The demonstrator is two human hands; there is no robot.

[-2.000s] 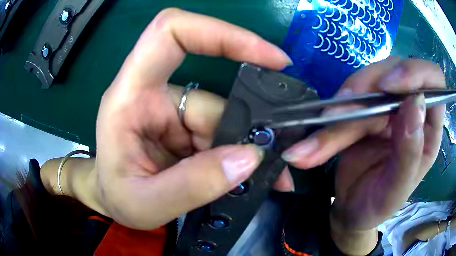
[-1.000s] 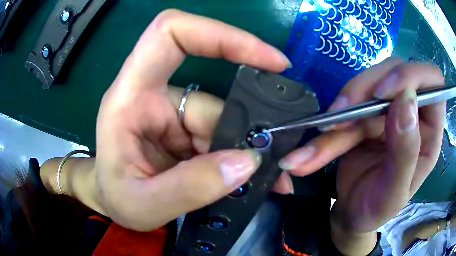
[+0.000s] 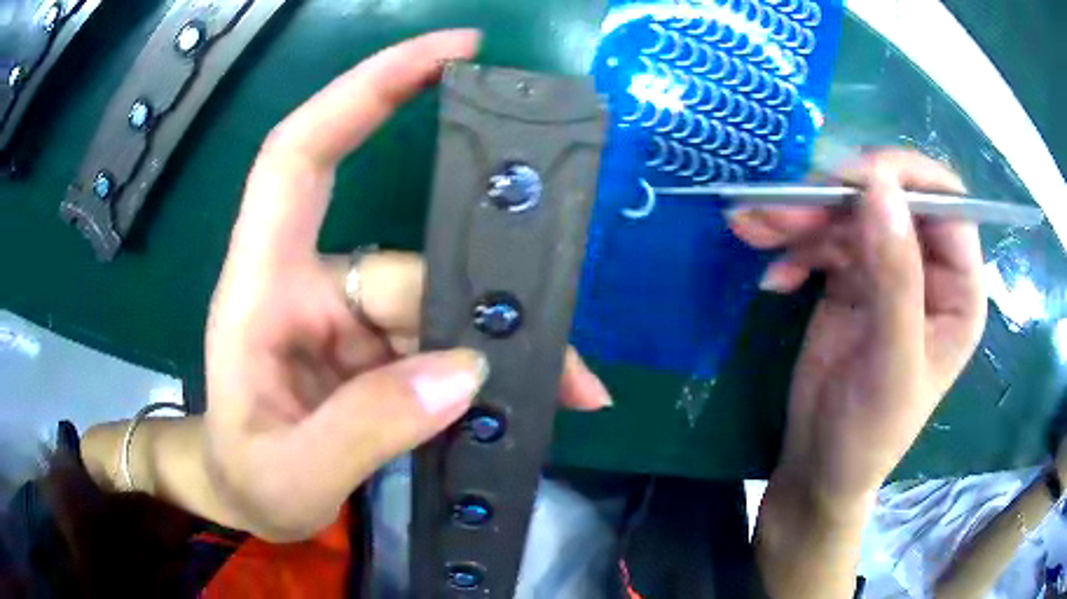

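Observation:
My left hand (image 3: pixel 316 339) holds a grey-brown housing strip (image 3: pixel 506 252) upright in front of me, thumb on its face and fingers around its back and side. The strip shows a column of several shiny round lenses. My right hand (image 3: pixel 883 269) holds silver tweezers (image 3: pixel 807 197) like a pen over the blue carrier sheet (image 3: pixel 655 293). A single pale crescent piece (image 3: pixel 640 199) is at the tweezer tip; I cannot tell if it is gripped or still lies on the sheet. Several rows of crescents cover the sheet's upper part.
Two more housing strips, one nearer (image 3: pixel 164 100) and one at the far left edge (image 3: pixel 29 64), lie on the green bench (image 3: pixel 351 35). A white edge strip (image 3: pixel 959 70) curves along the upper right. Another person's forearm (image 3: pixel 1006 550) shows at the lower right.
The tweezers have moved off the strip to the blue sheet with my right hand. My left hand has moved left and turned the strip more upright. The whole view has shifted.

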